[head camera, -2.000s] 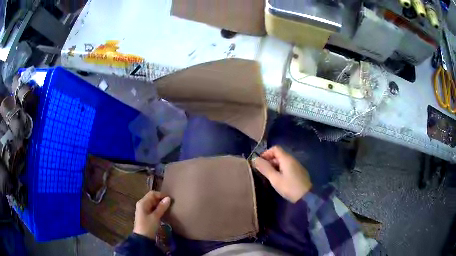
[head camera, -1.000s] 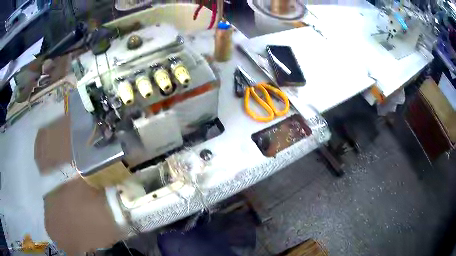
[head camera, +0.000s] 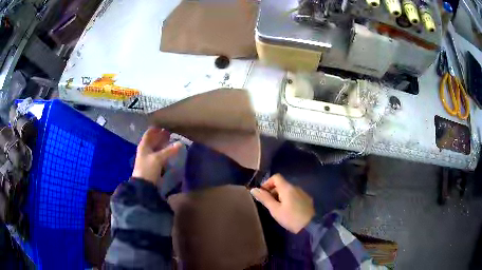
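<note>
A brown fabric panel (head camera: 219, 227) lies on my lap. A second brown panel (head camera: 211, 116) hangs over the table's front edge, its lower tip close to the lap panel's upper right corner. My right hand (head camera: 285, 203) pinches at that corner; any small tool or thread between the fingertips is too small to tell. My left hand (head camera: 152, 158) is raised at the hanging panel's left end, slightly blurred, thumb and fingers apart, with no clear hold on the cloth.
A blue crate (head camera: 66, 174) with curled pieces (head camera: 16, 147) at its rim stands left of my legs. Another brown panel (head camera: 209, 29) lies on the white table (head camera: 127, 47). The overlock machine (head camera: 370, 50) and orange-handled scissors (head camera: 453, 95) are at the right. A stack (head camera: 378, 249) is low right.
The view swung right over the machine, then back. Compared with the oldest frame, my left hand has left the lap panel's left edge and moved up to the hanging panel.
</note>
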